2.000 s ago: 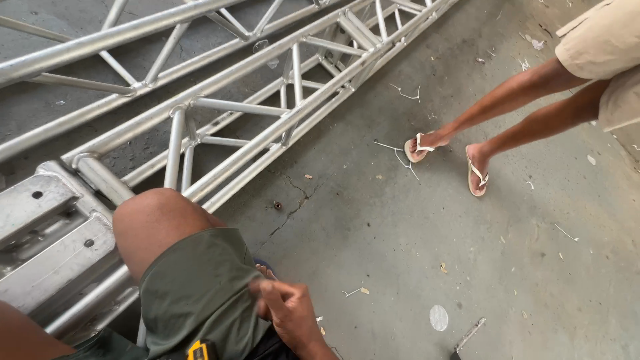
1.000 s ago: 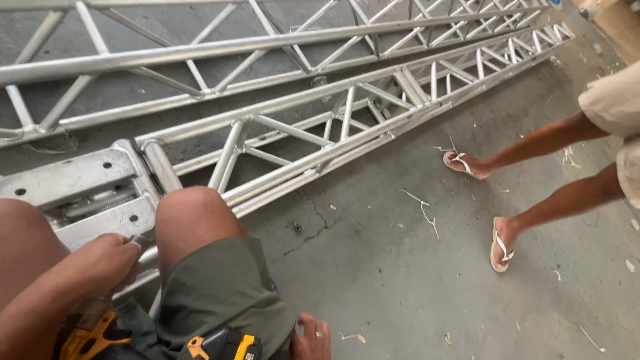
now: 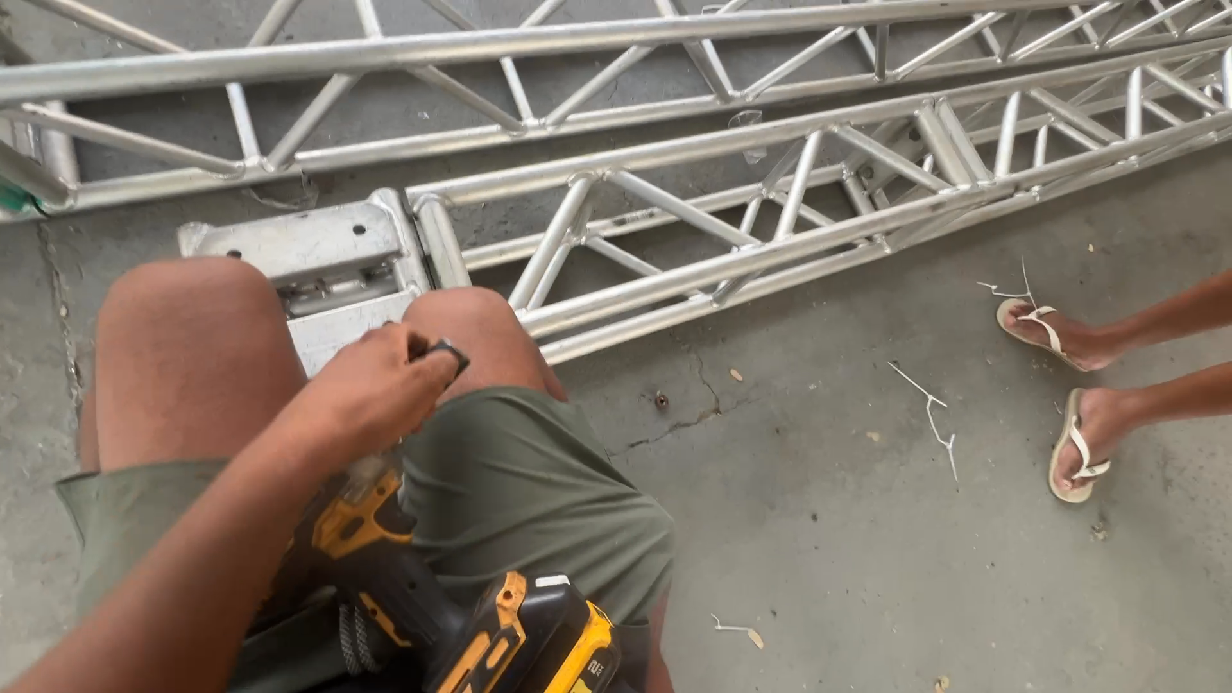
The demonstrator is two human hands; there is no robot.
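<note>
My left hand [image 3: 385, 380] is closed around a small dark object [image 3: 450, 356], too covered to name, just above my right knee. In my lap lies a yellow and black cordless power tool [image 3: 414, 577] with its battery pack [image 3: 553, 640] toward the bottom edge; its front end is partly hidden by my forearm. Beyond my knees an aluminium end bracket with bolt holes [image 3: 308, 236] adjoins the end of an aluminium lattice truss [image 3: 664, 279]. My right hand is out of view.
A second aluminium truss [image 3: 462, 53] lies behind the first one. At the right, a person's feet in flip-flops [image 3: 1078, 448] stand on the concrete floor [image 3: 818, 577]. Cut cable ties [image 3: 929, 409] and small debris are scattered there. A crack [image 3: 674, 423] runs through the floor.
My left hand has come into view and moved from beside the bracket to over my right knee. My right hand, seen low beside my thigh before, has left the view. The view has shifted left.
</note>
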